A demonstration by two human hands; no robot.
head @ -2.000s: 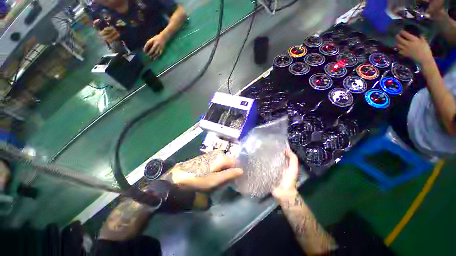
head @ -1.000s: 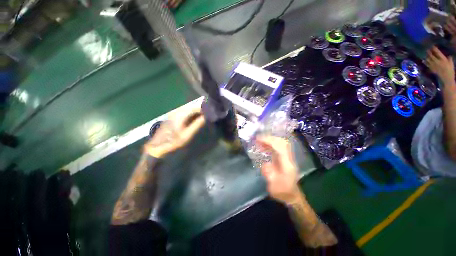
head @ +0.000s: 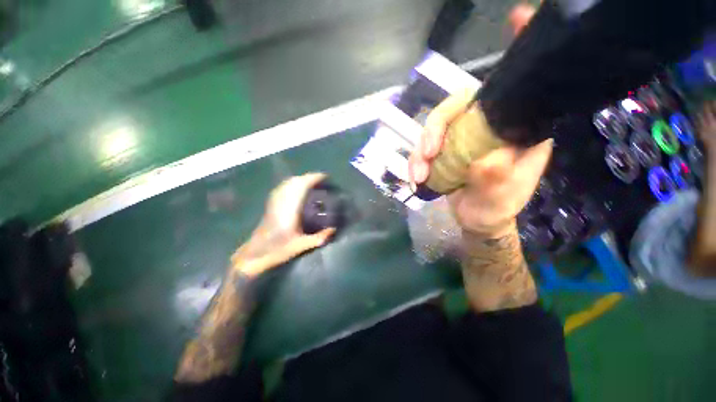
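Note:
My left hand [head: 276, 228] is closed round a black cylindrical housing [head: 320, 210], with its round end facing up, over the green bench [head: 184, 271]. My right hand [head: 491, 184] grips the yellow-tan wrap [head: 463, 149] of the thick black electric screwdriver [head: 581, 71]. The tool's tip is at the screw feeder [head: 386, 161], which is white with an open dark top and partly hidden by my right hand. A clear bag of screws [head: 433, 232] lies beside the feeder, partly behind my right wrist.
A pale edge strip [head: 228, 157] runs behind the bench. Light rings [head: 664, 137] lie on the dark table at right, near a blue stool [head: 593, 267] and another person's arm [head: 706, 180]. Dark glossy parts [head: 35, 314] are at far left. A black object [head: 450, 23] stands behind the feeder.
The bag has left my right hand and lies by the feeder. My right hand now holds the screwdriver, and my left hand has taken hold of the housing. The view has shifted.

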